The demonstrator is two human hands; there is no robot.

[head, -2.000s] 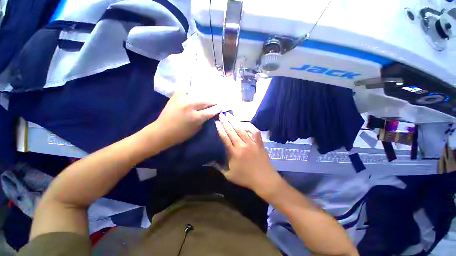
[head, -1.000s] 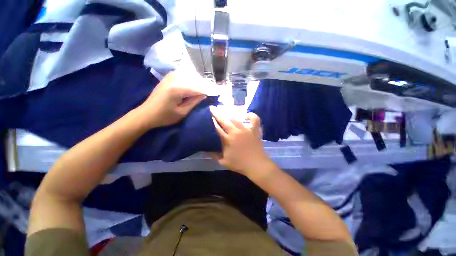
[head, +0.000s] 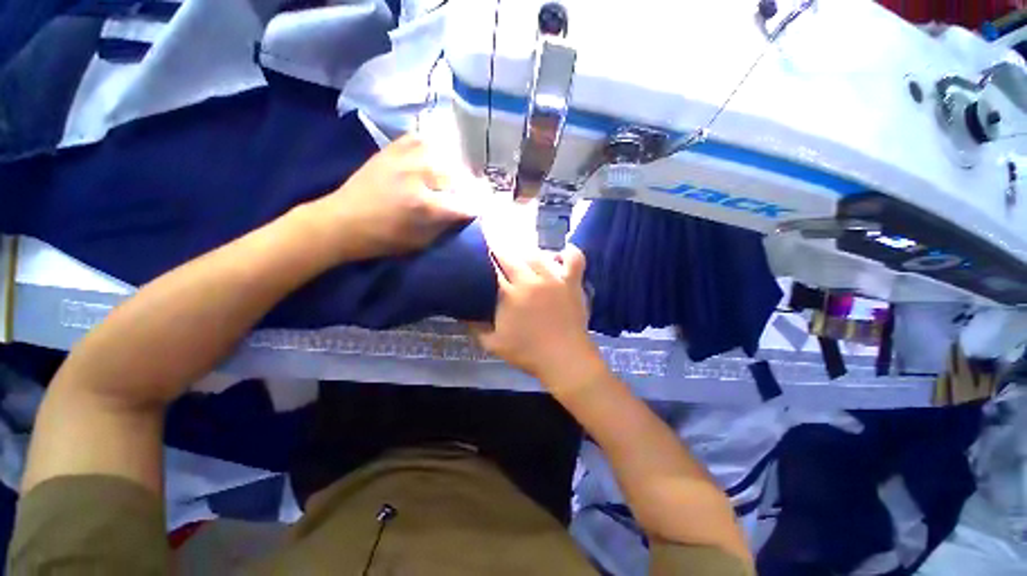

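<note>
The white sewing machine head with a blue line and "JACK" lettering stands above the work. Its presser foot area is in glaring light. A navy garment panel lies across the table under both hands. My left hand grips the cloth near its upper edge, left of the needle area, fingertips washed out by the light. My right hand is on the cloth just below the needle area, fingers bent onto it. The stitching point is hidden by glare.
Navy cut pieces fan out under the machine arm. Light grey and navy cloth lies at upper left. Small dark strips and purple and gold items are at right. A printed ruler runs along the front edge; more cloth is heaped below.
The view has shifted and tilted. My left hand has moved up and away from my right hand since the first frame, with its fingers still at the cloth. My right hand stays below the needle.
</note>
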